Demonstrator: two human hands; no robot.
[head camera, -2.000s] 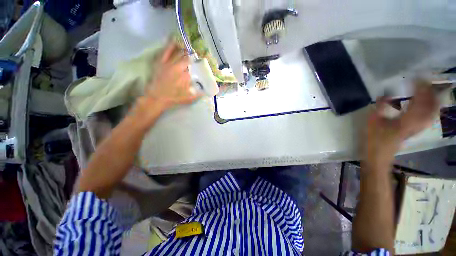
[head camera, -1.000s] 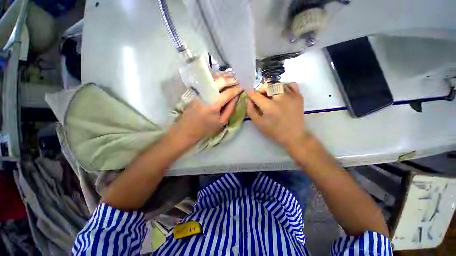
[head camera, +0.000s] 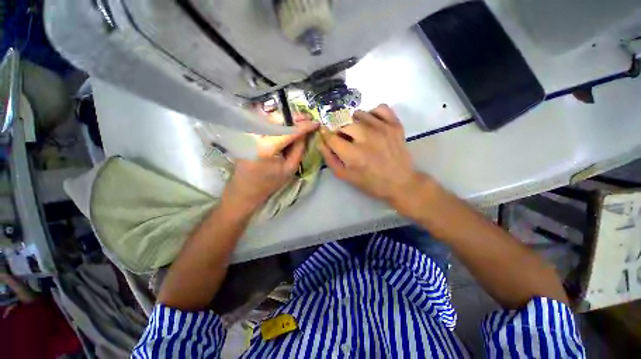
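Note:
A pale green-grey garment piece (head camera: 151, 214) lies over the left part of the table and its front edge. One end of it runs up to the needle area of the white sewing machine (head camera: 176, 77). My left hand (head camera: 270, 165) pinches the cloth edge just left of the presser foot. My right hand (head camera: 369, 151) holds the same edge from the right, fingertips close to the left ones. The needle tip is hidden by the machine head and fingers. A ribbed cream knob (head camera: 339, 118) sits beside the fingertips.
A black smartphone (head camera: 485, 66) lies on the white table (head camera: 450, 168), right of the needle. A stool with a pale marked top (head camera: 618, 245) stands at the lower right. Taupe cloth heaps (head camera: 98, 301) lie at the lower left.
Two seconds ago my hands were apart; one second ago both were at the cloth by the needle, and they remain there. The view has moved closer to the machine head and tilted.

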